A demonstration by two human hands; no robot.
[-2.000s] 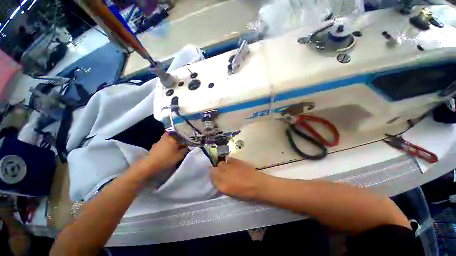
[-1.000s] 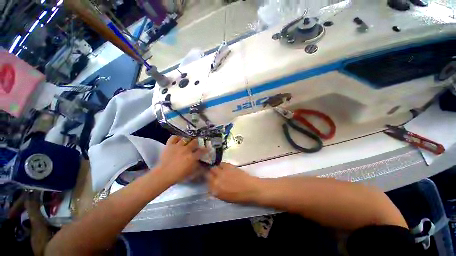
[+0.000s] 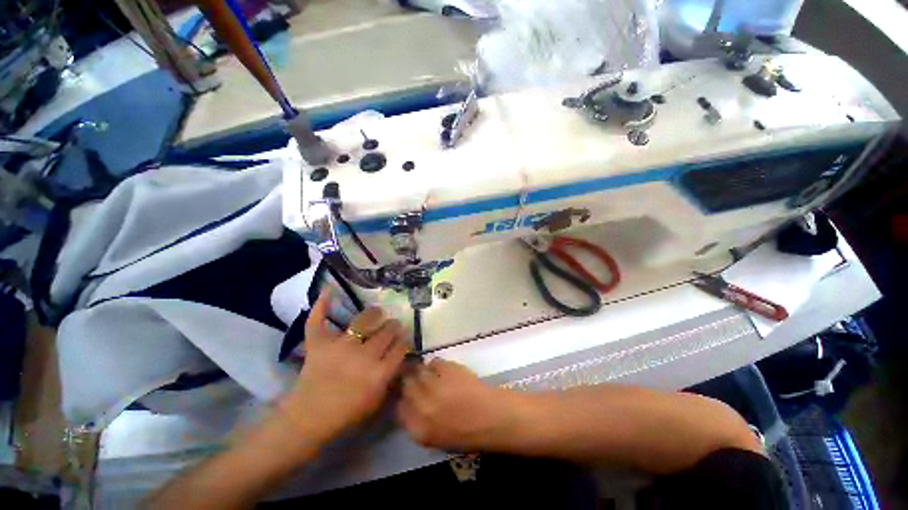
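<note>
The white and dark garment (image 3: 149, 349) lies heaped left of the needle. Its narrow dark edge runs to the presser foot (image 3: 419, 293) of the cream sewing machine (image 3: 597, 159). My left hand (image 3: 348, 364), with a ring on one finger, holds the cloth just left of and in front of the foot, its fingers bent over the dark edge. My right hand (image 3: 448, 403) is closed on the dark edge in front of the foot, touching or nearly touching my left fingertips. The cloth inside both hands is hidden.
Red and black scissors (image 3: 572, 274) lie against the machine bed. Small red-handled snips (image 3: 742, 296) lie on white paper (image 3: 796, 289) at the right. A thread rod (image 3: 254, 60) rises at the machine's left end. A blue crate (image 3: 831, 458) stands low at right. Clear plastic (image 3: 567, 40) lies behind.
My left hand has moved back from the foot and slightly left, onto the garment. My right hand stays in front of the foot. More of the heaped cloth shows as the view has shifted.
</note>
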